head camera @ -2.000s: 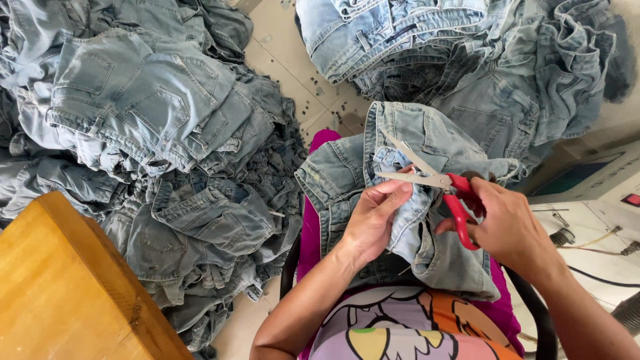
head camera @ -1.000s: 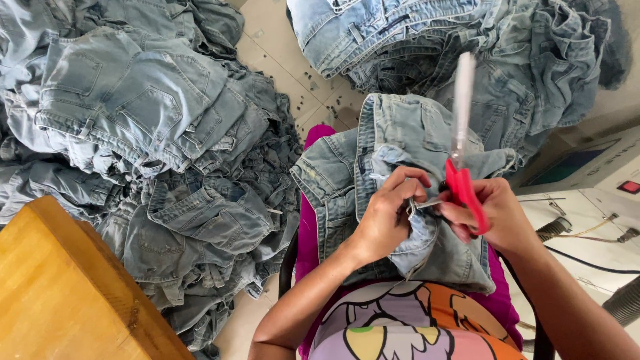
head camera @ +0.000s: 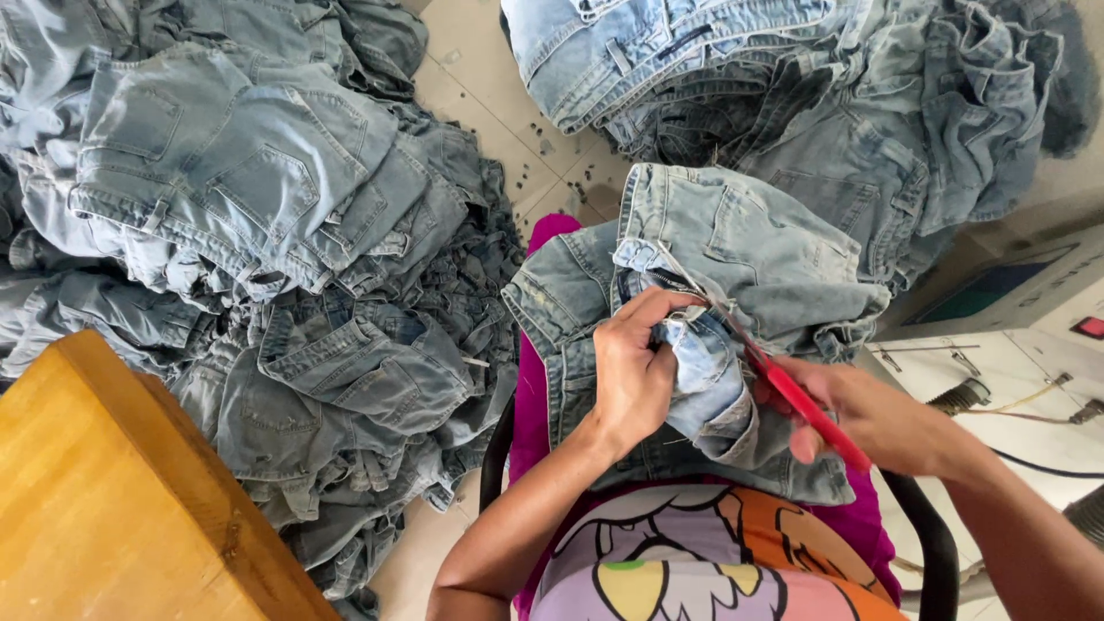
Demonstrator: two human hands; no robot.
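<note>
A pair of light-blue denim shorts (head camera: 759, 233) lies across my lap, over a further denim piece (head camera: 573, 297). My left hand (head camera: 636, 366) grips the shorts near the fly, where a dark zipper (head camera: 673, 280) shows. Red-handled scissors (head camera: 806, 410) are held in my right hand (head camera: 841, 414), their blades pointing up and left and reaching the cloth just beyond my left fingers. Whether the blades are closed on anything cannot be told. Some of my right fingers are hidden behind the handles and the cloth.
A large heap of denim shorts (head camera: 259, 181) rises at the left. Another denim pile (head camera: 862, 129) stands at the top right. A wooden block or furniture corner (head camera: 129, 492) juts in at the lower left. Small dark bits dot the tiled floor (head camera: 483, 95). Equipment with a hose (head camera: 962, 395) is at the right.
The scissors were upright and away from the cloth one second ago; now their blades are down at the fly beside my left hand. The denim has been shifted a little in my left hand.
</note>
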